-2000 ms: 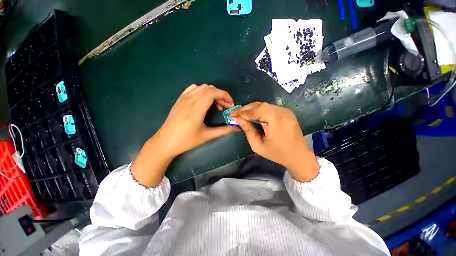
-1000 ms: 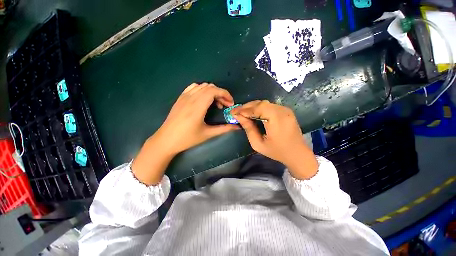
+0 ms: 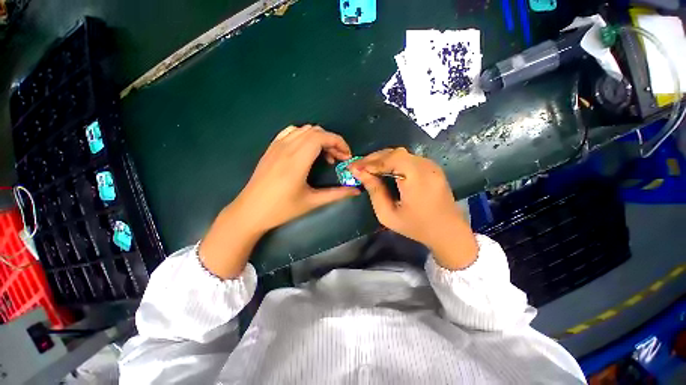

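A small turquoise housing [image 3: 348, 172] is held above the near part of the green bench, in the middle of the view. My left hand [image 3: 289, 177] grips it between thumb and fingers from the left. My right hand [image 3: 410, 192] is at its right side, thumb and fingertips pinched around thin tweezers [image 3: 393, 176], of which only a short piece shows. The tweezers' tips and part of the housing are hidden by my fingers.
Speckled white cards [image 3: 444, 75] lie beyond my right hand, with a clear-grey syringe-like barrel [image 3: 526, 66] beside them. Another turquoise housing [image 3: 358, 10] is at the top edge. A black compartment tray [image 3: 68, 218] with several turquoise housings is at left; a spare black tray [image 3: 560, 233] is below the bench edge.
My right hand and the tweezers have tilted slightly at the housing, and more of the tweezers shows. My left hand has barely moved. The view has shifted very slightly.
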